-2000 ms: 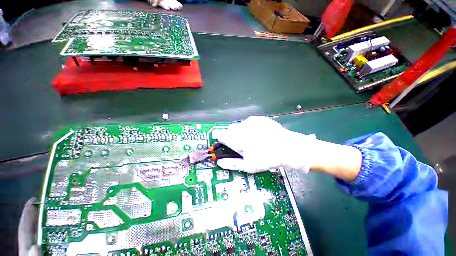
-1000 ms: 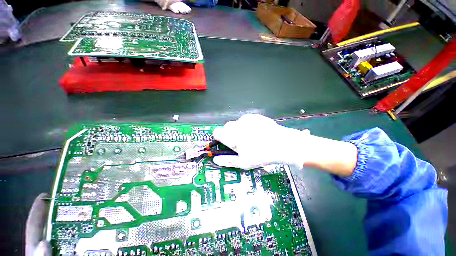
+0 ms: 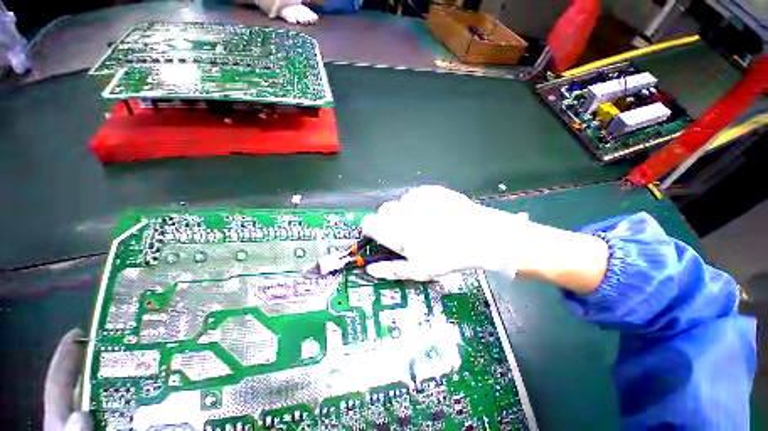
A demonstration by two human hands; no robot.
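Observation:
A large green circuit board (image 3: pixel 278 337) lies solder side up in front of me, its lower part cut off by the picture's edge. My right hand (image 3: pixel 455 234), in a white glove, holds diagonal cutters (image 3: pixel 341 260) with orange parts. Their metal jaws point left, at or just over the upper middle of the board; whether they touch it is unclear. My left hand (image 3: pixel 66 389), gloved, is at the board's left edge, partly hidden and cut off at the bottom; its fingers seem to hold the edge.
More green boards (image 3: pixel 223 63) sit on a red pad (image 3: pixel 215 135) at the far left. A board with white blocks (image 3: pixel 623 105) lies far right beside a slanting red bar (image 3: pixel 707 126). A cardboard box (image 3: pixel 476 38) and another person's gloved hand (image 3: pixel 298 14) are at the back.
The board sits slightly further right in the picture than two seconds ago. Over the last second the cutters have shifted only slightly, still near the same area.

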